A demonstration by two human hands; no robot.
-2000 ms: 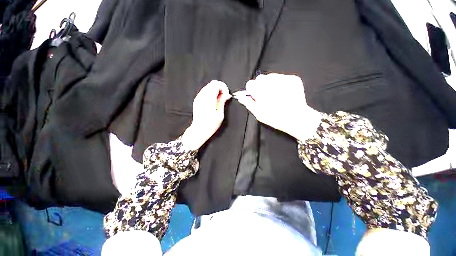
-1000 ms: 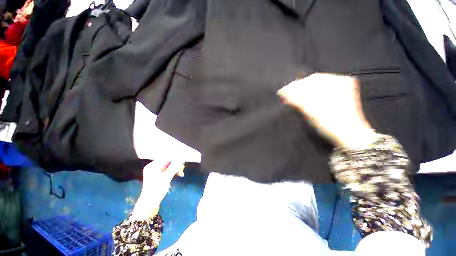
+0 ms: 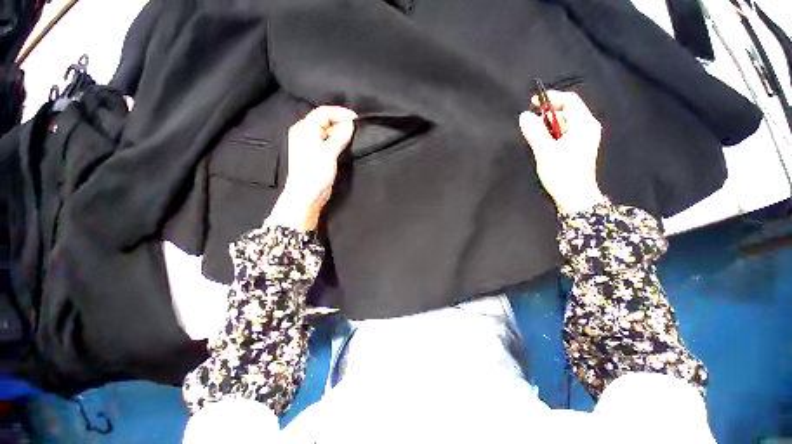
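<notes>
A large black suit jacket (image 3: 417,225) lies spread in front of me, its hem towards me. My left hand (image 3: 317,156) pinches the black cloth at the left end of a raised, gaping opening; I cannot tell whether it is a pocket or an edge. My right hand (image 3: 563,147) holds thread snips (image 3: 549,113) with a red body, their dark points facing up and away from me, over the right part of the jacket. A pocket flap (image 3: 244,163) shows to the left of my left hand.
Another black garment (image 3: 87,251) lies at the left, with hanger hooks (image 3: 71,78) at its top. White table surface (image 3: 189,290) shows between the garments and at the right. The floor (image 3: 729,303) is blue. A dark hook (image 3: 94,418) hangs below the table at the lower left.
My left hand has moved up from the table's edge onto the jacket and taken hold of the cloth. My right hand has moved slightly, and the snips now show. The view has shifted.
</notes>
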